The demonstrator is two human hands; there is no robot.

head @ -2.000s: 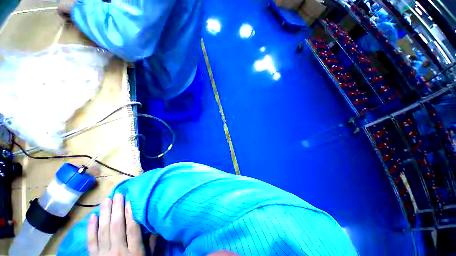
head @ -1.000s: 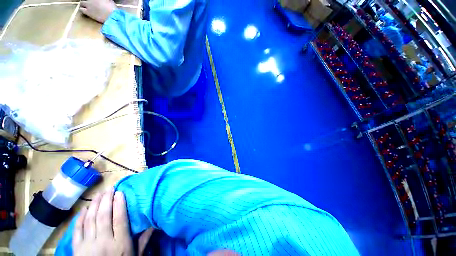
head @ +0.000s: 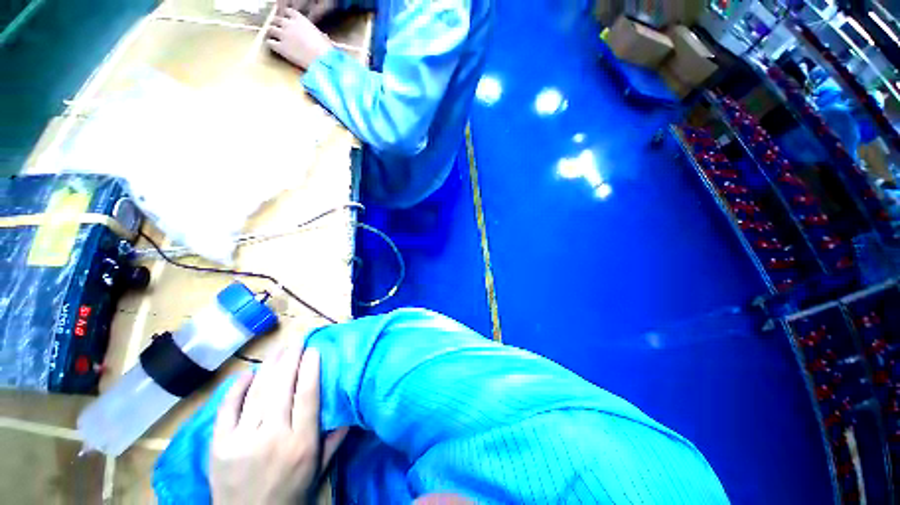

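Note:
My left hand (head: 268,434) lies flat, back up, on the light-blue sleeve of my bent right arm (head: 474,385). Its fingers are straight and near each other, and I see no tool or part in it. My right hand is not in view. The syringe barrel (head: 212,330), translucent white with a blue end cap and a black band, lies slantwise on the cardboard just left of my left hand. Its narrow tip points to the lower left. The controller (head: 35,296), in plastic film with a lit red display, lies further left.
A crumpled clear plastic bag (head: 197,158) lies on the brown cardboard (head: 59,419) beyond the controller. A thin black cord and a pale hose (head: 400,266) run near the board edge. Another blue-sleeved person (head: 405,99) rests a hand there. Racks with red items (head: 770,207) stand right.
The view has swung left, so the controller with its display now shows and everything sits further right. The other person's hand has come into fuller view. My left hand still rests on the sleeve.

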